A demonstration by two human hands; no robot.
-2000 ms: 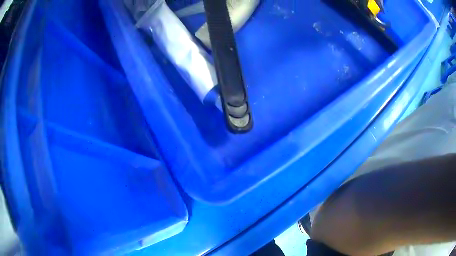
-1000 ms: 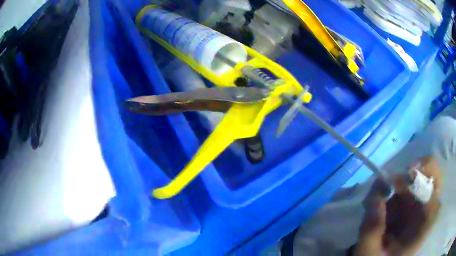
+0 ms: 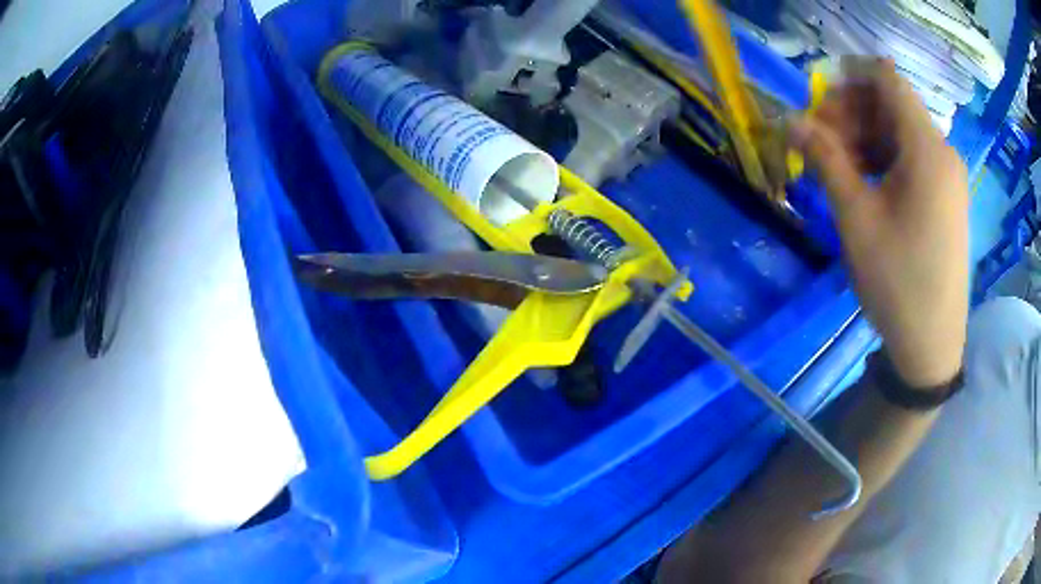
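Note:
A yellow caulking gun point(image 3: 537, 342) lies over the blue bin with a white, blue-printed cartridge point(image 3: 422, 120) in its frame, open rear end showing. A brown metal lever point(image 3: 445, 274) and a spring point(image 3: 584, 237) sit by its yellow handle. Its thin push rod point(image 3: 765, 388) sticks out to the lower right, hooked end free. My right hand point(image 3: 896, 188) is at the bin's far right, its fingers bent beside a long yellow tool point(image 3: 731, 97); whether they grip it cannot be told. My left hand is out of the picture.
The blue bin point(image 3: 685, 405) also holds grey translucent parts point(image 3: 616, 108). A white sheet or bag point(image 3: 126, 399) and dark strips point(image 3: 126, 171) are at the left. Stacked pale sheets point(image 3: 913, 46) are at the upper right. A leg in pale trousers point(image 3: 970, 456) is at the lower right.
The caulking gun has come into view over the bin since the earliest frame. My right hand has left the push rod's end and moved up to the yellow tool; the white scrap at its fingers no longer shows.

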